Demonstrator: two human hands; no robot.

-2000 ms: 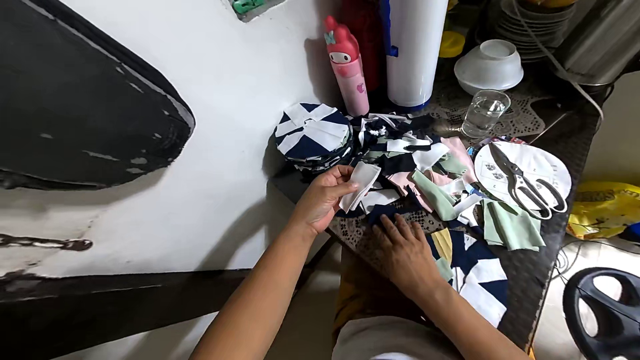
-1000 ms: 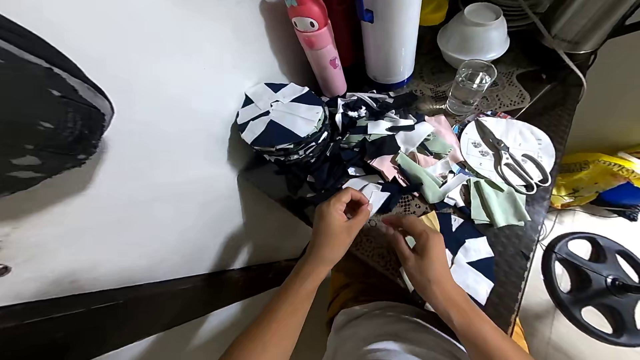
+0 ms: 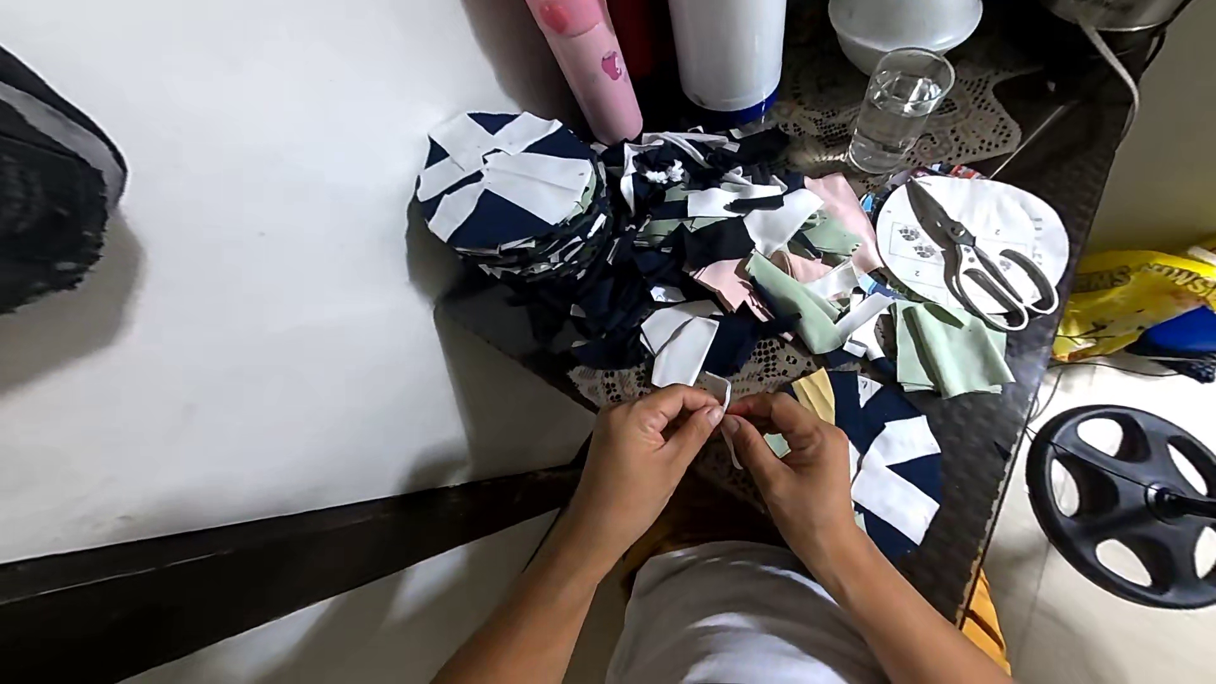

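Between the fingertips of both hands is a small white fabric strip (image 3: pixel 720 391), pinched by my left hand (image 3: pixel 646 456) and my right hand (image 3: pixel 798 461), which almost touch. White scraps (image 3: pixel 686 351) lie just beyond my left hand. A round patchwork of navy, white and yellow pieces (image 3: pixel 898 475) lies beside my right hand, partly covered by it. At the back left stands a stack of round navy-and-white patchworks (image 3: pixel 518 180). A heap of navy, white, green and pink fabric scraps (image 3: pixel 722 237) spreads beside it. Scissors (image 3: pixel 983 256) rest on a white round piece (image 3: pixel 912 228) bearing small marks.
A glass of water (image 3: pixel 898 109), a white bowl (image 3: pixel 902 28), a pink bottle (image 3: pixel 594 71) and a white cylindrical container (image 3: pixel 730 52) stand at the back. Folded green cloth (image 3: pixel 950 351) lies near the table's right edge. A black wheel-shaped part (image 3: pixel 1130 503) is beyond it.
My right hand has come up off the round patchwork, where it lay flat two seconds ago, to meet my left hand at the white strip. The view has shifted closer.
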